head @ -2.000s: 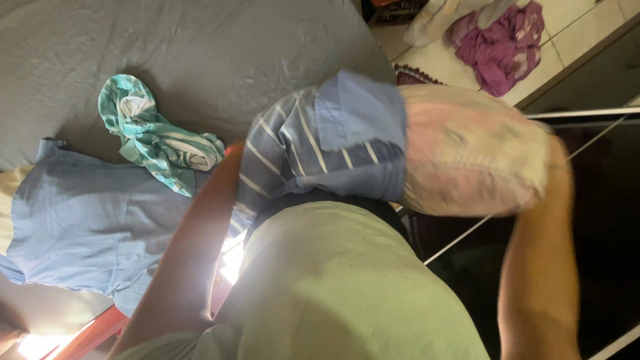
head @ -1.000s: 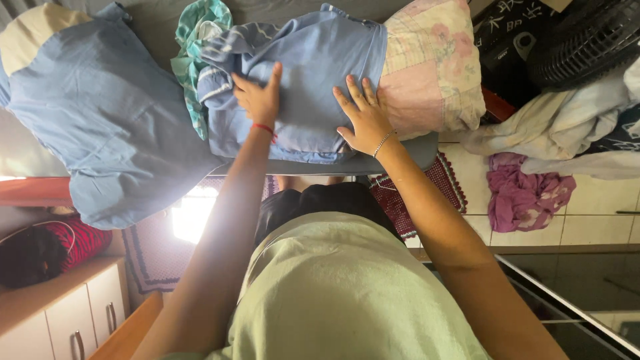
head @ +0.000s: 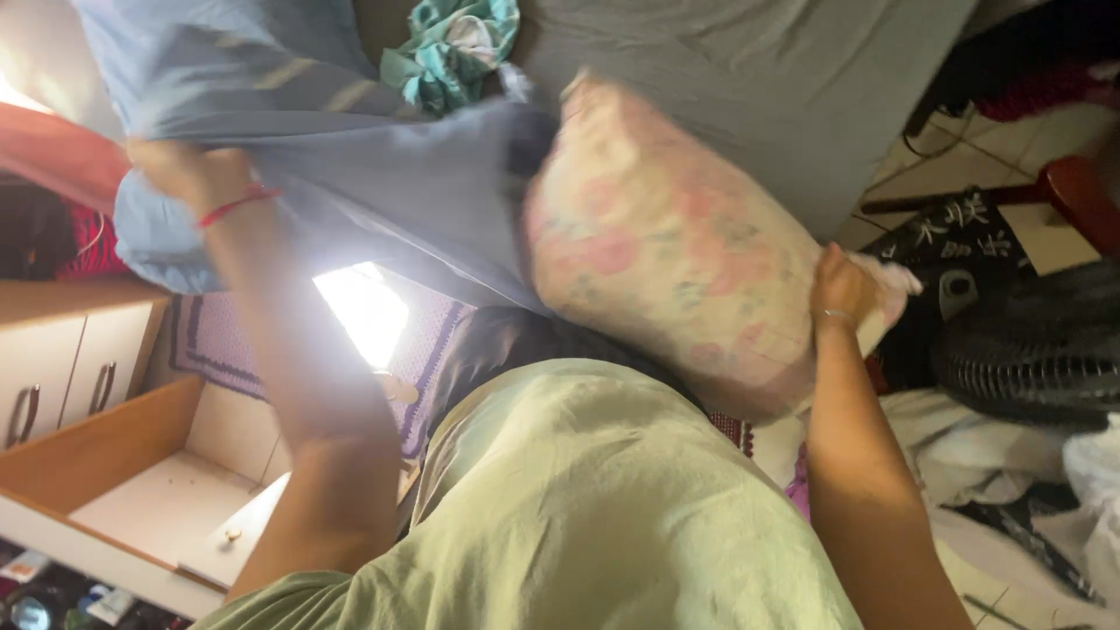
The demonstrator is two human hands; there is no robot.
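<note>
A floral pillow [head: 674,254] in pink and cream hangs in front of my body, partly inside a blue pillowcase [head: 420,175] that has pale stripes toward its left end. My left hand [head: 192,171], blurred, is closed on the blue cloth at the left and pulls it taut. On the right, my right hand [head: 844,284] grips the pillow's outer corner, where some of the floral cloth sticks out past the fingers. A teal patterned cloth [head: 451,52] lies crumpled on the grey bed sheet [head: 744,79] behind. Another light blue cloth [head: 162,236] shows beneath my left hand.
At the lower left are a cabinet [head: 79,367] with white doors and an open wooden drawer [head: 166,499]. A black fan [head: 1032,341] stands at the right, near pale cloths [head: 945,446]. A purple-edged rug [head: 219,341] lies on the floor.
One second ago both hands lay spread on the blue pillowcase on the bed. Now they are far apart, gripping the cloth and the pillow's corner, and more of the floral pillow shows.
</note>
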